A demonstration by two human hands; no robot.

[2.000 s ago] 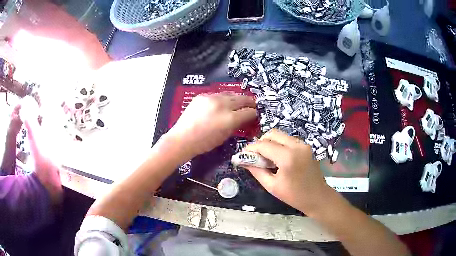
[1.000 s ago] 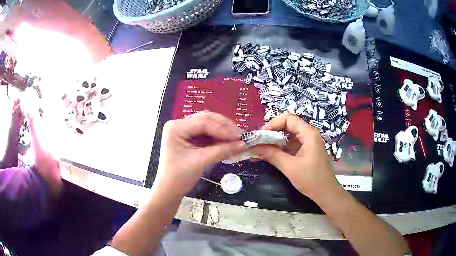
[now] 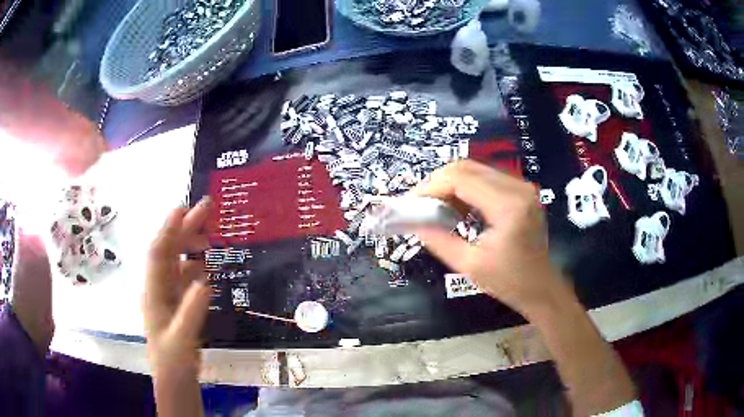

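My right hand (image 3: 498, 232) holds a white shell (image 3: 416, 215) between thumb and fingers, over the lower part of the pile of striped inserts (image 3: 383, 138); the shell is blurred. My left hand (image 3: 178, 273) is apart from it at the left, fingers spread, with nothing seen in it. A round white glue cap (image 3: 311, 316) lies near the table edge. A thin applicator stick (image 3: 267, 315) rests with one end at the cap. A small white piece (image 3: 349, 343) lies at the card's front edge.
Several white shells (image 3: 587, 196) lie on the card at right. Shells with black patches (image 3: 85, 234) lie on the white sheet at left. At the back are a perforated basket (image 3: 122, 69), smartphone (image 3: 300, 24), blue bowl (image 3: 371, 23) and glue bottle (image 3: 470, 49). Another person's arm (image 3: 31, 277) is at far left.
My left hand has let go of the shell and moved left, its fingers opening. My right hand still holds the shell. The view has turned right, so the table things appear further left.
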